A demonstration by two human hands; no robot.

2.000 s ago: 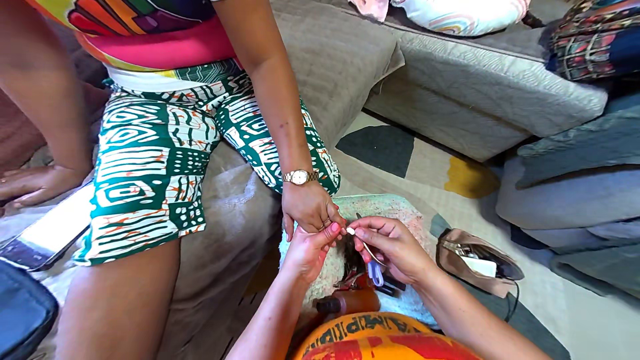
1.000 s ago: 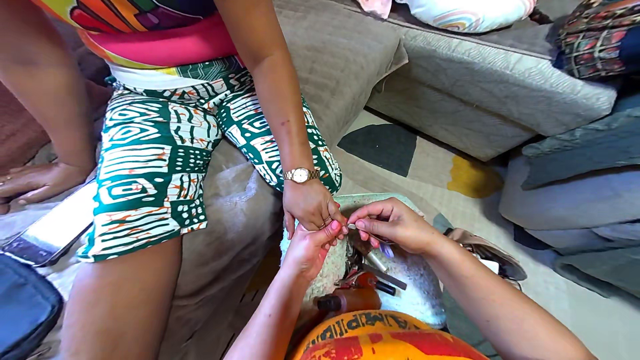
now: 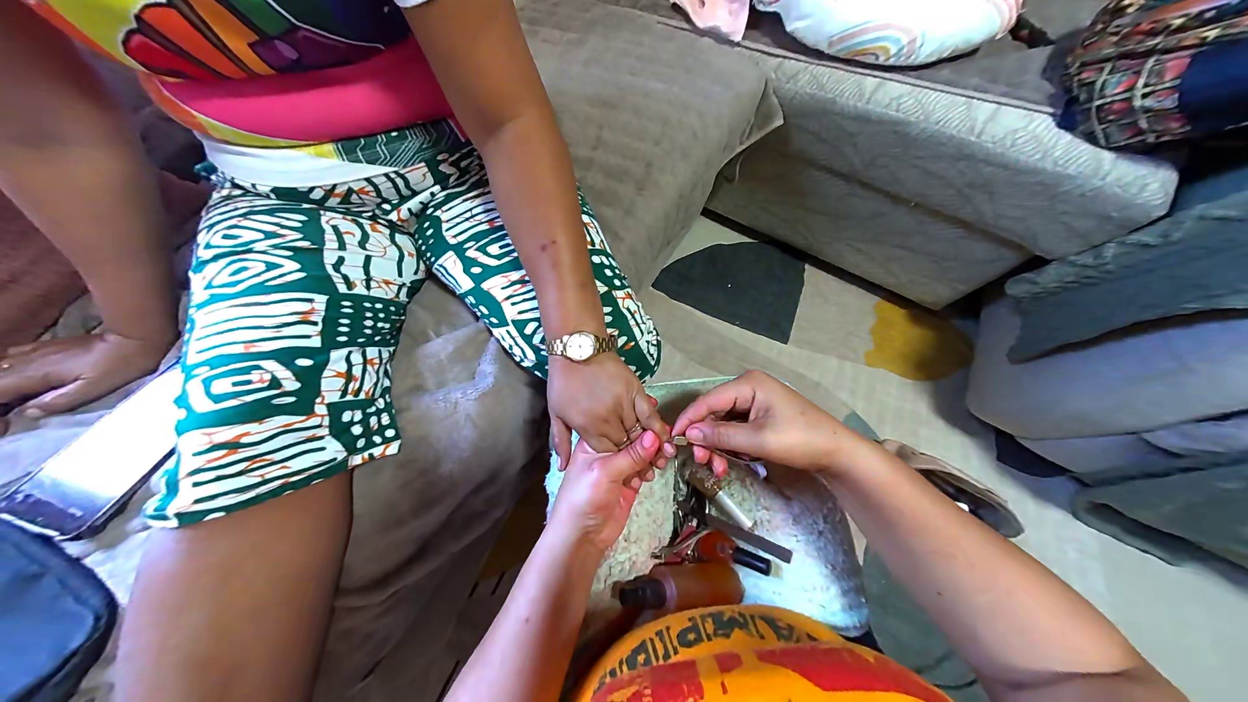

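Note:
My left hand [image 3: 606, 487] holds a finger of the other person's hand [image 3: 597, 398], thumb on top. That hand wears a ring and a gold-coloured wristwatch [image 3: 581, 346]. Close beside the held fingertip, my right hand [image 3: 756, 424] pinches a small pale piece [image 3: 681, 441] between thumb and index finger; its kind cannot be told. Under my hands a towel-like cloth [image 3: 629, 556] bears a bottle of brown liquid [image 3: 702, 587] with a black cap, a red bottle [image 3: 712, 546], a dark flat strip like a nail file [image 3: 756, 538] and a glittery tube or bottle [image 3: 720, 492].
The other person sits at the left on a covered sofa [image 3: 468, 526], their other hand [image 3: 88, 370] resting near a white flat object [image 3: 107, 448]. A brown bag [image 3: 960, 487] lies on the patterned rug [image 3: 829, 351] at the right. A grey sofa base [image 3: 907, 175] stands behind.
The long thin tool and purple-tipped item seen in my right hand two seconds ago no longer show there. My right forearm has swung outward. My left hand keeps its hold.

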